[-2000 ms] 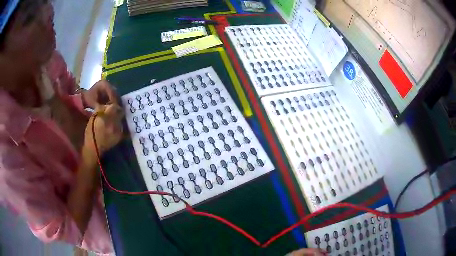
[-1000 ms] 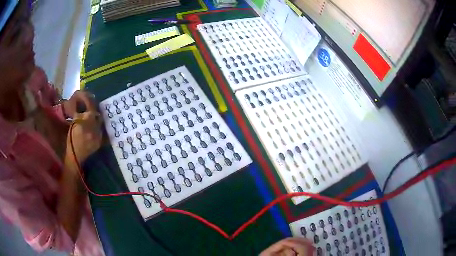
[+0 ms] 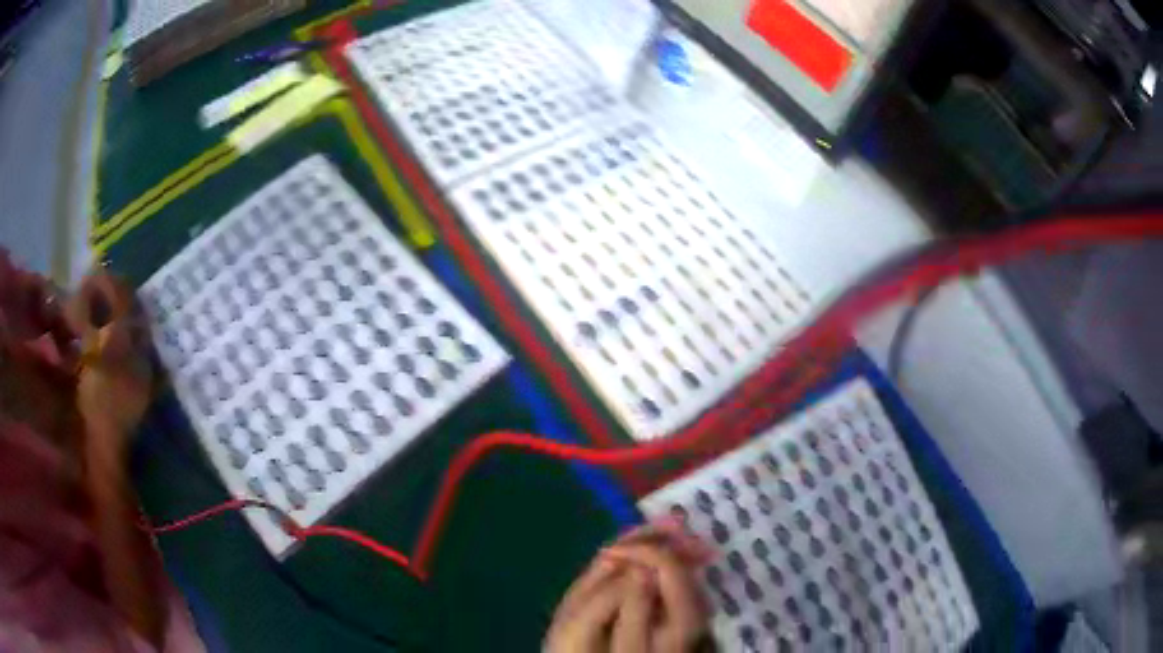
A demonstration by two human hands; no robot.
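A hand, which I take as my left hand (image 3: 628, 597), shows at the bottom edge, cut off by it. Its fingers are bent close together beside the left edge of the white parts tray (image 3: 829, 517) at the lower right. Blur hides whether the fingers hold anything. Pinkish fingertips show at the tray's upper left corner; I cannot tell whose hand they belong to. The tray carries rows of small dark dumbbell-shaped parts. I cannot make out my right hand.
A person in pink at the left edge holds both hands by another parts tray (image 3: 319, 364). Two more trays (image 3: 638, 274) lie behind red tape. A red wire (image 3: 561, 447) crosses the bench. Label slips (image 3: 283, 112), a tray stack (image 3: 211, 36) and a monitor (image 3: 765, 89) are further back.
The view has swung right, so the bench scene has shifted left. More of the lower right tray and of the hand beside it now shows.
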